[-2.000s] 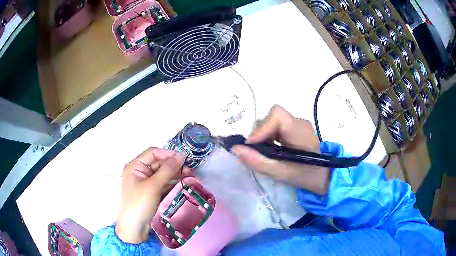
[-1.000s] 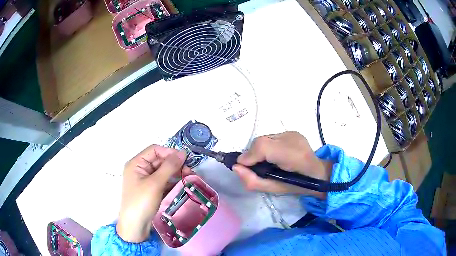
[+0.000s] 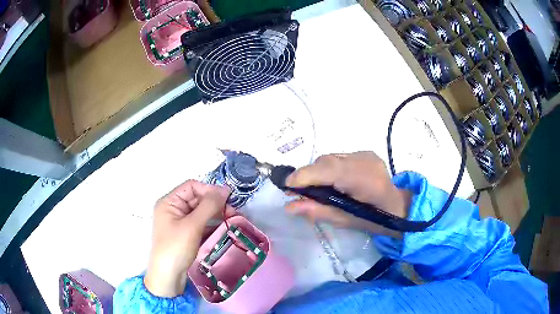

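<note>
My right hand [image 3: 350, 184] grips the black soldering iron [image 3: 362, 211], its tip end at the right side of the speaker driver. The round silver speaker driver [image 3: 241, 175] lies magnet up, slightly blurred, on the white bench. My left hand [image 3: 184, 221] is at the driver's lower left, thumb and fingertips pinching thin lead wires [image 3: 226, 211]. The wires run down to a pink speaker housing [image 3: 270, 279], whose open mouth shows green-edged boards with pale spots. The exact contact of the iron's tip is hard to see.
A black fan [image 3: 242, 64] with a wire grille stands at the bench's back. A cardboard box [image 3: 92, 92] with pink housings is at upper left. A divided carton tray [image 3: 457, 98] of drivers is at right. The iron's black cord [image 3: 390, 132] loops on the bench. Another pink housing [image 3: 86, 291] sits lower left.
The soldering iron has moved from the driver's lower edge to its right side over the last second. The driver looks tilted differently. My left hand has stayed nearly in place.
</note>
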